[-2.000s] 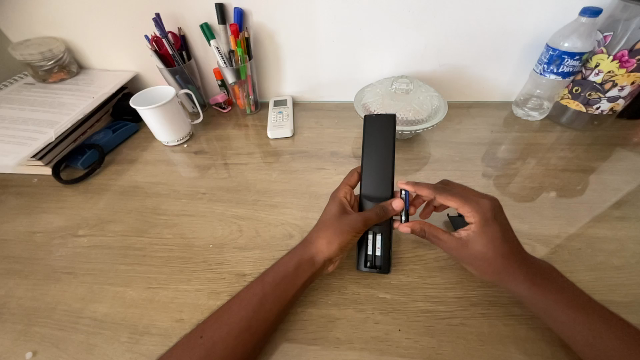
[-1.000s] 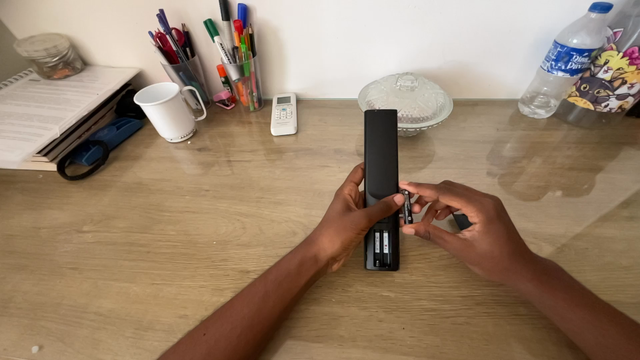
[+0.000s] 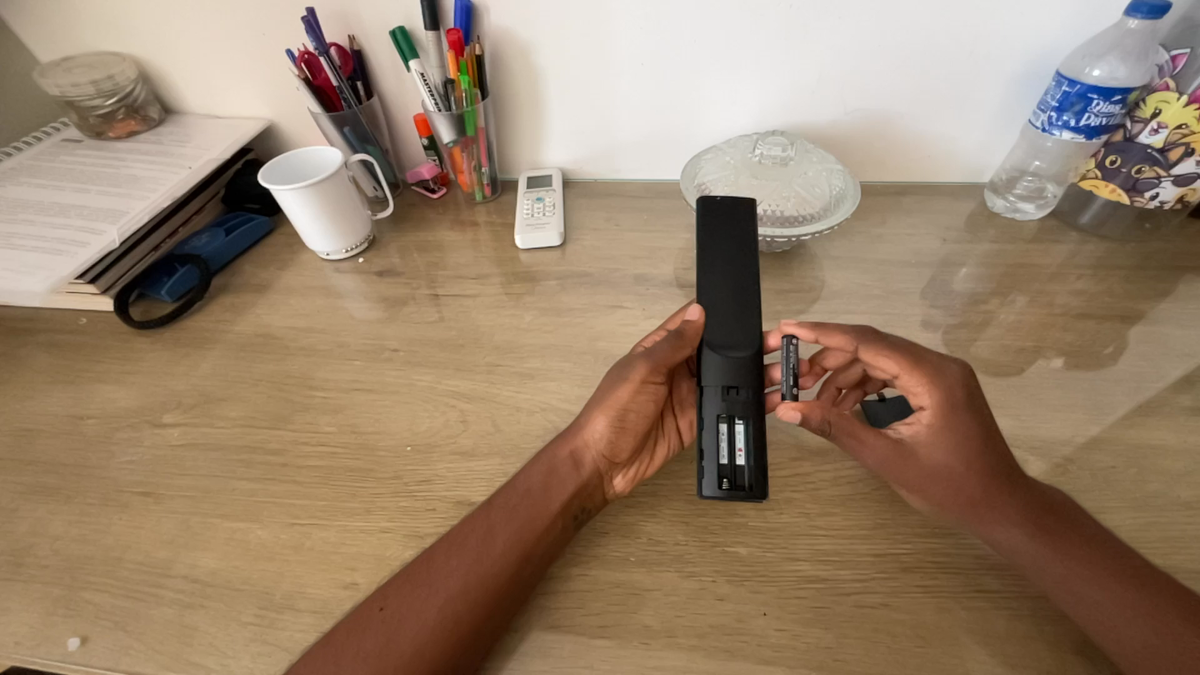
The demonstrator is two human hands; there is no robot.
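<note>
My left hand [image 3: 652, 403] holds a long black remote control [image 3: 729, 281] upright in view, its back toward me. The battery compartment [image 3: 732, 452] near its lower end is uncovered; it shows pale labelled strips and a small spring, and no battery can be made out in it. Between the thumb and index finger of my right hand [image 3: 872, 403] is a small dark cylindrical battery [image 3: 789, 368], just right of the remote. Behind those fingers lies a small black plastic piece [image 3: 887, 410], partly hidden.
Along the wall stand a white mug [image 3: 314, 202], pen cups [image 3: 469, 150], a white air-conditioner remote [image 3: 540, 208], a lidded glass dish [image 3: 771, 183] and a plastic water bottle [image 3: 1069, 112]. Papers [image 3: 112, 202], a glass jar [image 3: 101, 94] and a blue stapler-like object [image 3: 211, 253] are at left.
My left thumb has moved from the remote's right edge to its left side. The battery remains in my right fingers, turned so that a different side shows.
</note>
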